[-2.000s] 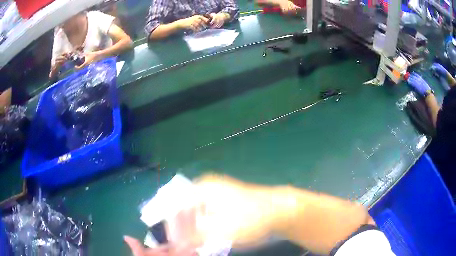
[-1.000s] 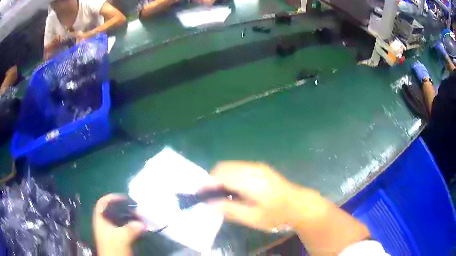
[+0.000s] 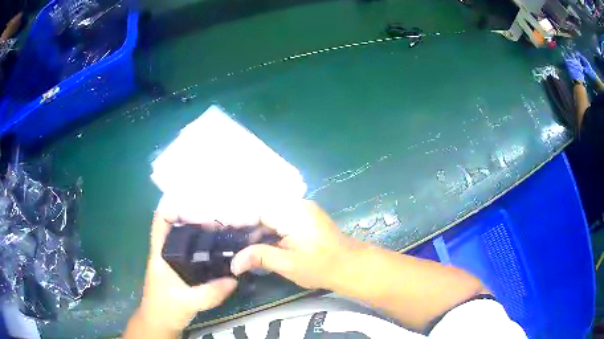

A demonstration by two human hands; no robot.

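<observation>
A black power adapter (image 3: 192,255) with its dark coiled cable (image 3: 242,240) is held between both hands at the lower middle, near the table's front edge. My left hand (image 3: 169,285) grips the adapter block from the left and below. My right hand (image 3: 295,248) holds the coil side, with the thumb on top. A bright white stack (image 3: 225,162) lies on the green table just beyond the hands. It is overexposed, so its layers cannot be told.
A heap of clear bags with dark contents (image 3: 43,245) lies at the left. A blue crate (image 3: 73,86) with bagged goods stands at the upper left. Another blue bin (image 3: 530,251) is at the right below the table edge. Loose black adapters (image 3: 404,32) lie far back. Gloved hands (image 3: 579,66) show at the right.
The hands have come together around the adapter and cable, which were apart over the white stack a second ago. The view has tilted down.
</observation>
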